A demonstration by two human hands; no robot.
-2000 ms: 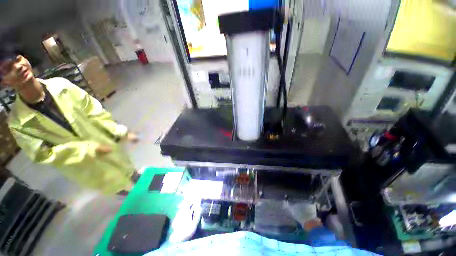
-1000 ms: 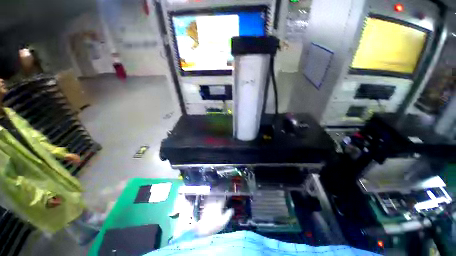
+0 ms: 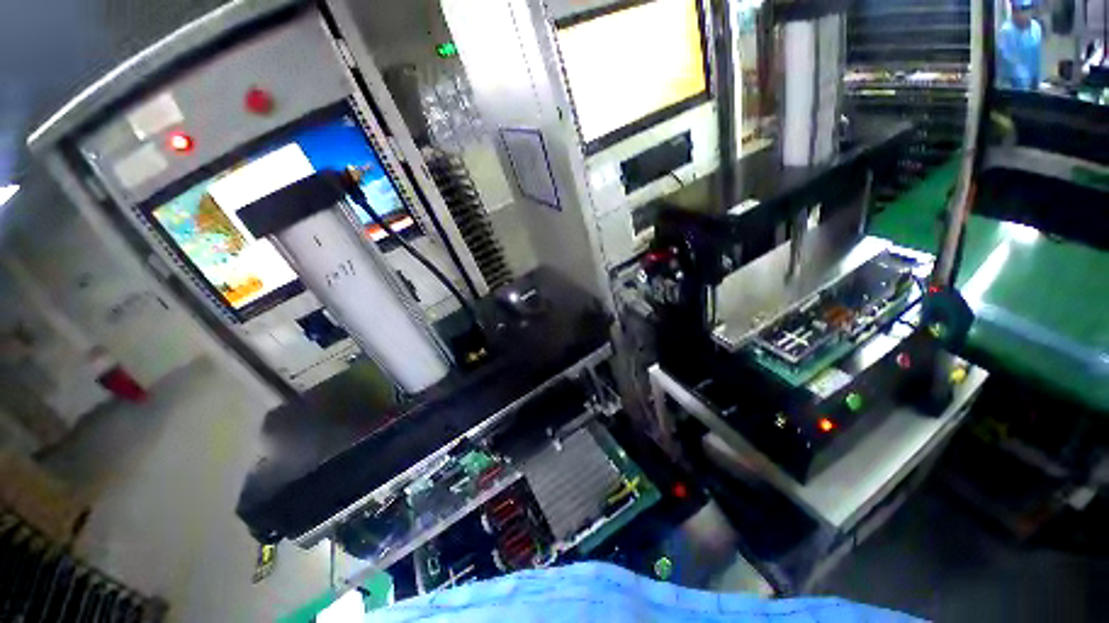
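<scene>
A populated circuit board (image 3: 572, 487) lies in the near fixture, below the black press head (image 3: 426, 426) with its fat pale cylinder (image 3: 365, 298). Red-brown coils and a ribbed grey block show on the board. The blue sleeve or smock cloth (image 3: 572, 599) covers the bottom edge. My left hand is not visible. A blurred pale patch (image 3: 705, 542) at the fixture's front right may be my right hand; its fingers and any hold cannot be made out.
A second press fixture (image 3: 839, 420) at right holds another board (image 3: 839, 310). Test cabinets with lit screens (image 3: 286, 213) stand behind. A green surface (image 3: 1034, 304) is at far right, with a person in blue (image 3: 1019, 46) beyond. A dark rack (image 3: 55, 566) is at lower left.
The view has swung right and tilted. The person in yellow-green and the dark pad have left the picture. The white-gloved left hand seen over the near board is no longer visible.
</scene>
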